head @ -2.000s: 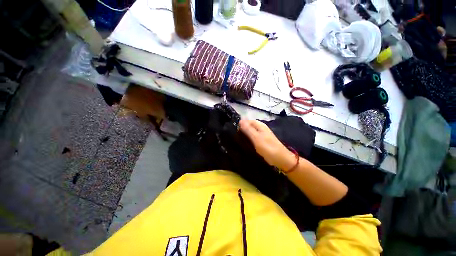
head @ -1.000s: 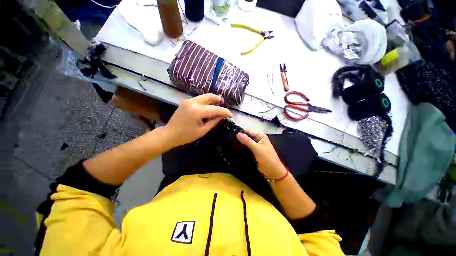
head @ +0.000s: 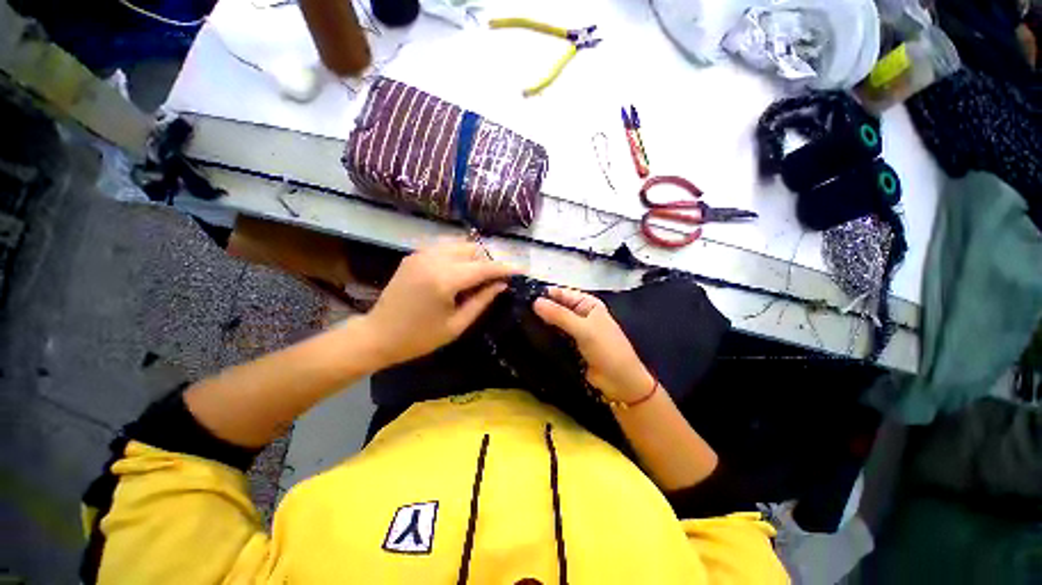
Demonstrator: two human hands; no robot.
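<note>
A black garment [head: 663, 326] lies over my lap against the table edge. A narrow black braid trim [head: 523, 288] with silvery flecks shows between my hands. My left hand [head: 429, 299] pinches the trim's end from the left. My right hand [head: 594, 343] pinches the trim and cloth from the right. The fingertips of both hands are close together. A maroon-and-white striped bundle [head: 417, 149] with a blue band sits at the table edge just beyond my left hand. A needle or thread cannot be made out clearly.
Red-handled scissors [head: 674, 213], orange snips [head: 635, 142] and yellow-handled pliers [head: 556, 46] lie on the white table. A brown thread cone [head: 335, 37] stands back left. Black cones [head: 848, 197] and a silvery heap [head: 857, 257] lie right. Green cloth [head: 960, 297] hangs at the far right.
My left hand was out of sight two seconds ago, then came in at the trim. It is now slightly lower, farther from the bundle. The table things have shifted up in the view.
</note>
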